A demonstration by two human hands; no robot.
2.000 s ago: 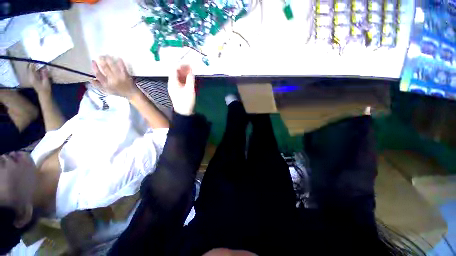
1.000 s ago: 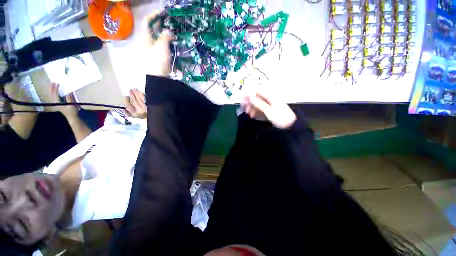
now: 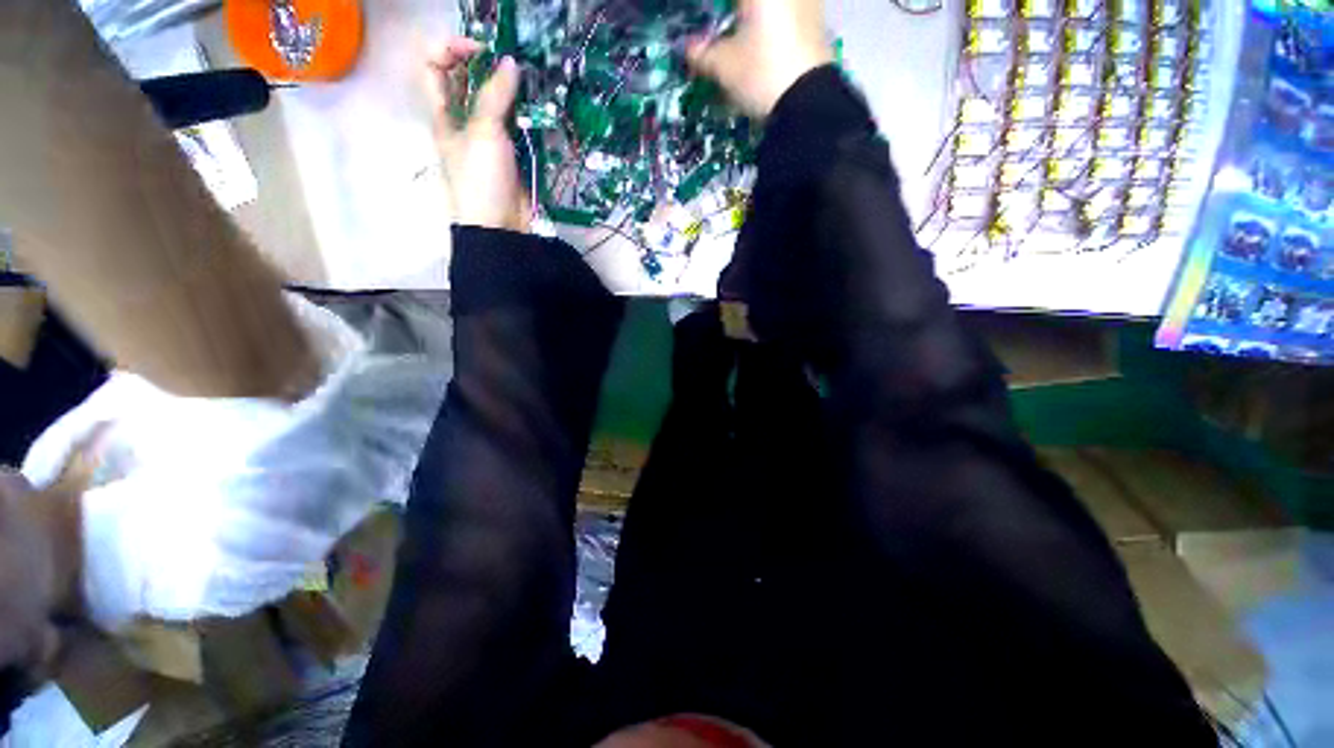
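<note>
A tangled heap of wired circuit boards (image 3: 615, 132), green with thin leads and silver parts, lies on the white bench at the top centre. My left hand (image 3: 480, 139) is at the heap's left edge, fingers curled against it; its fingertips are partly hidden among boards. My right hand (image 3: 768, 59) is at the heap's upper right, near the top edge of the picture, its fingers blurred over the boards. I cannot tell whether either hand grips a board.
Small yellow-and-silver components (image 3: 1075, 124) stand in rows on the bench's right, beside a blue patterned sheet (image 3: 1270, 205). An orange round dish (image 3: 296, 37) is at the upper left. A person in white (image 3: 234, 482) sits close on my left, arm raised. Cartons (image 3: 1127, 504) lie below the bench.
My right hand has moved from the bench's front edge up onto the heap. My left hand stays at the heap's left side. The neighbour's arm has swung up across the left of the view.
</note>
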